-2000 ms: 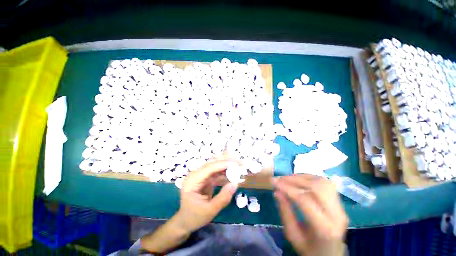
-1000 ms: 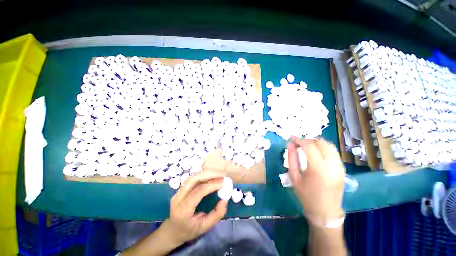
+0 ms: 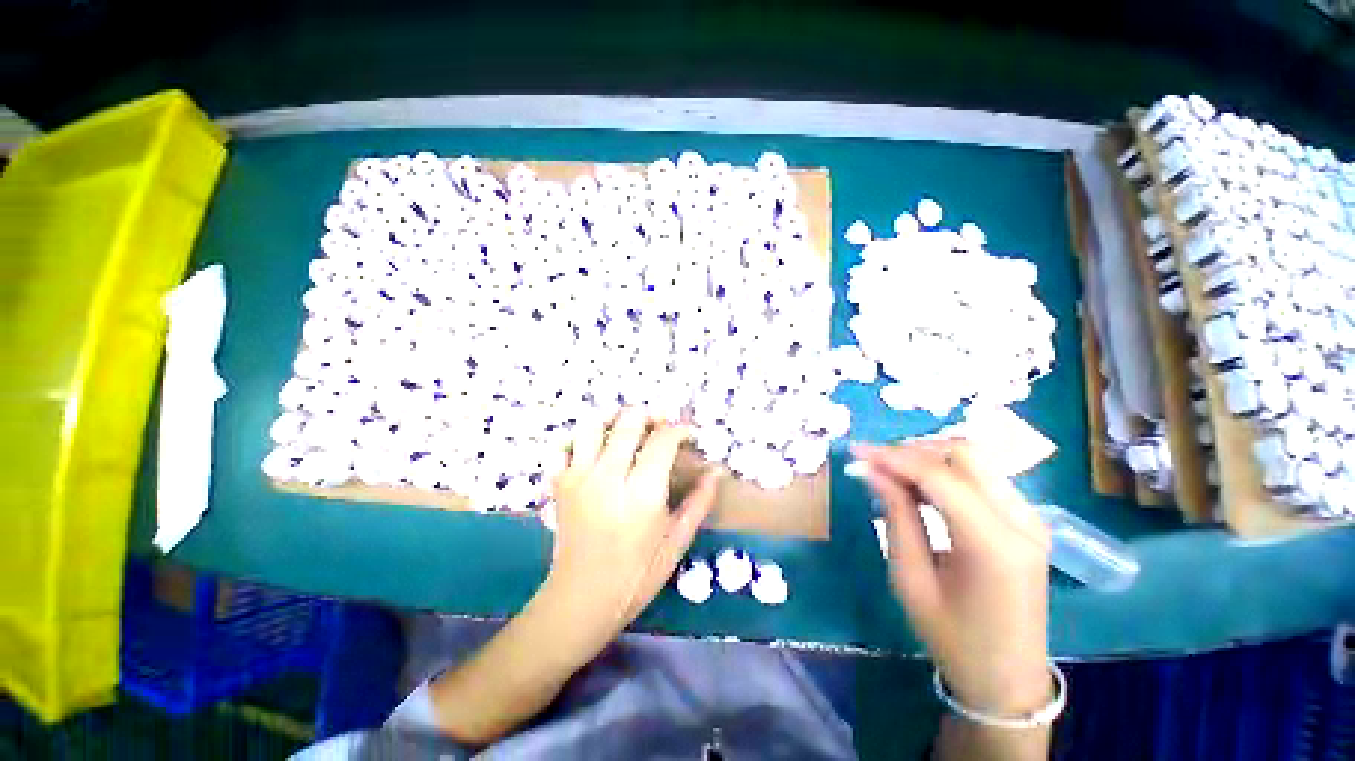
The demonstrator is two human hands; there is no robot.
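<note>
White-topped cylindrical units (image 3: 505,312) stand in dense rows on a brown cardboard sheet (image 3: 773,510). My left hand (image 3: 627,498) reaches over the near edge of the rows, back of the hand up; its fingertips are among the units and what they touch is hidden. My right hand (image 3: 959,543) is to the right of the cardboard, with a small white piece, looking like a cap, between thumb and fingertips. Several loose white caps (image 3: 951,320) lie in a pile behind it. Three units (image 3: 733,570) stand on the green bench in front of the cardboard.
A clear bottle (image 3: 1089,547) and a white cloth (image 3: 1014,440) lie by my right hand. Stacked cardboard layers (image 3: 1189,402) of units stand at far right. A yellow tray (image 3: 89,372) and a white strip (image 3: 190,409) are at left. A blue crate (image 3: 223,639) is below.
My left hand has moved from the front edge up onto the rows. My right hand has come back from the cap pile area. Three loose units now stand in front, where two stood before.
</note>
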